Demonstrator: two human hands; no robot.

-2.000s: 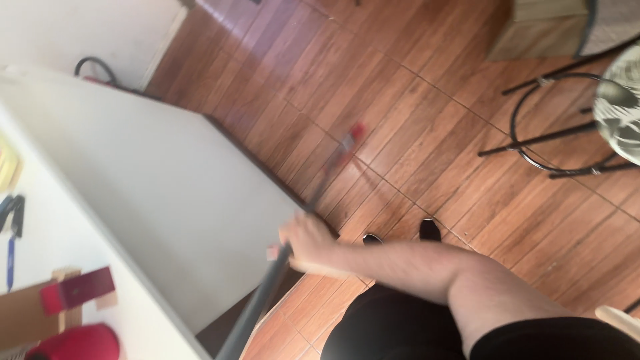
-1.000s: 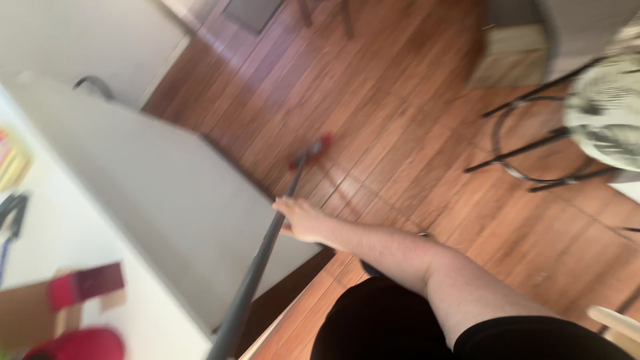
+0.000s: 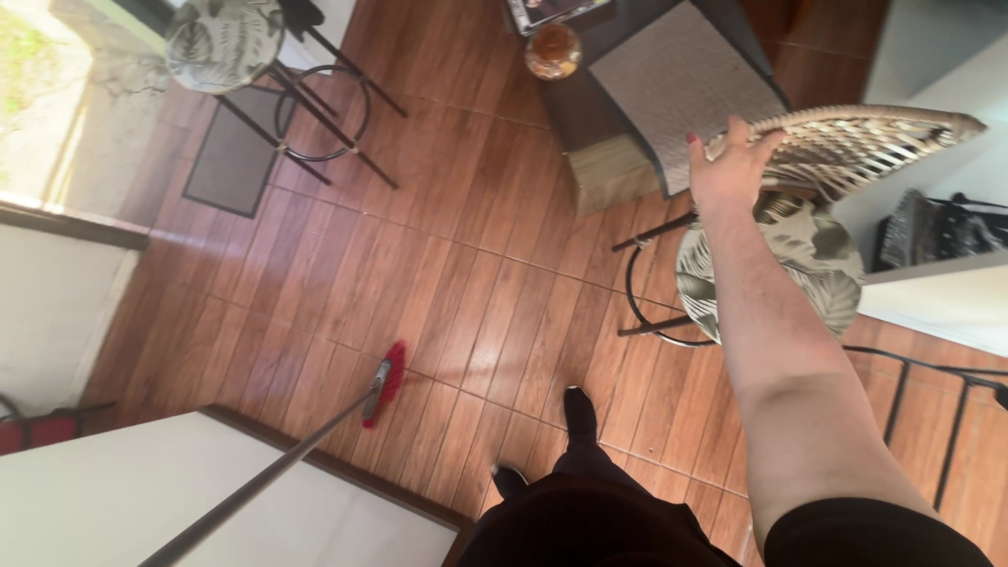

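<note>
My right hand (image 3: 732, 169), its fingers spread, is at the near end of the curved rim of a woven wicker piece (image 3: 858, 146), touching or just over it; a firm grip is not visible. Below it, my forearm passes over a round stool seat with a leaf-pattern cover (image 3: 819, 276). A broom with red bristles (image 3: 386, 386) rests on the floor at centre left. Its long grey handle (image 3: 260, 480) slants down to the lower left and leaves the frame. My left hand is out of view, so whatever it holds is hidden.
A second leaf-pattern stool (image 3: 228, 47) stands at upper left near a grey mat (image 3: 244, 150). At the top, a low table (image 3: 614, 169) bears a grey cloth (image 3: 685, 79) and a glass jar (image 3: 554, 51). A white panel (image 3: 236, 472) with a dark base borders the lower left.
My right hand has let go of the broom handle and moved right to the wicker piece. The view has shifted markedly, now showing the second stool and more of the low table.
</note>
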